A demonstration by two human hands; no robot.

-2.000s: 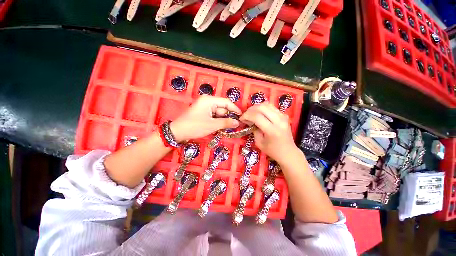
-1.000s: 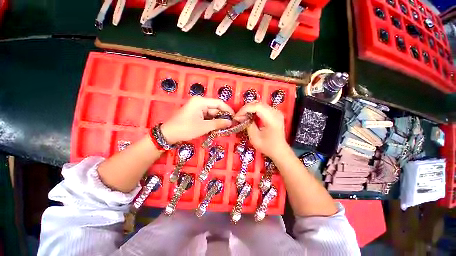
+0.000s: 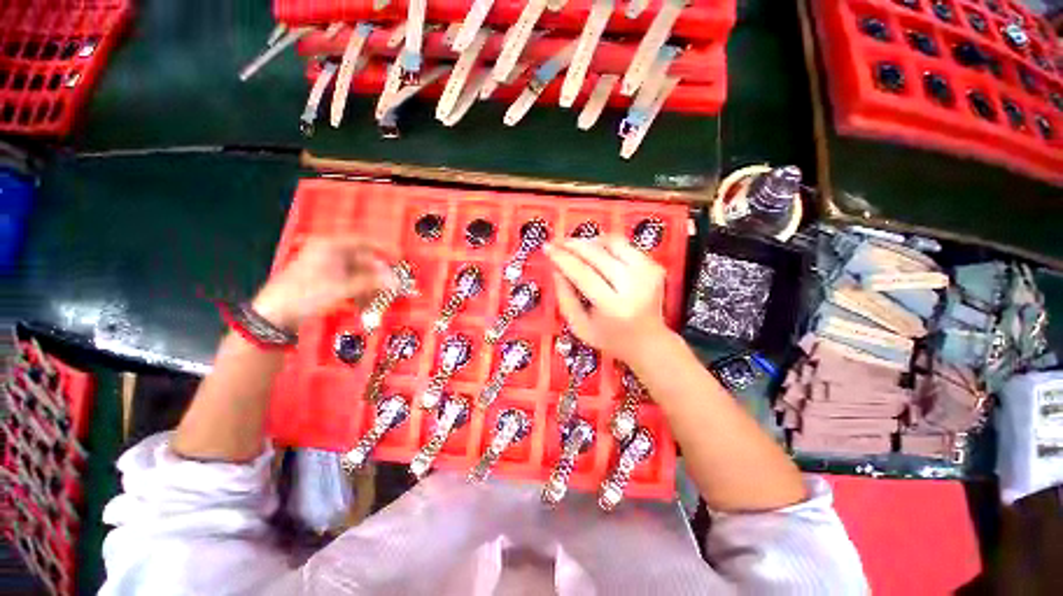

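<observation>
The red watch tray (image 3: 305,402) lies before me. Banded watches with silver links lie slantwise in its cells. My left hand (image 3: 330,282), blurred, is over the upper left cells, its fingertips at the head of a banded watch (image 3: 388,296); whether they grip it is unclear. My right hand (image 3: 609,291) is over the right cells, palm down, fingers pointing left, fingertips beside another banded watch (image 3: 528,248); its finger undersides are hidden. Two dark watch heads without bands (image 3: 430,226) sit in the top row. Another bare head (image 3: 349,346) sits below my left hand.
Stacked red trays with strap watches (image 3: 513,70) stand ahead on a ledge. Right of my tray are the black parts box (image 3: 731,297), a pale ring with a dark centre (image 3: 760,201), piled leather straps (image 3: 857,396) and a white packet (image 3: 1035,437). More trays stand upper right and left.
My hands were together over the tray, holding a watch head and bracelet. They have moved apart, left hand leftward. A banded watch now shows at my left fingertips. The view has shifted.
</observation>
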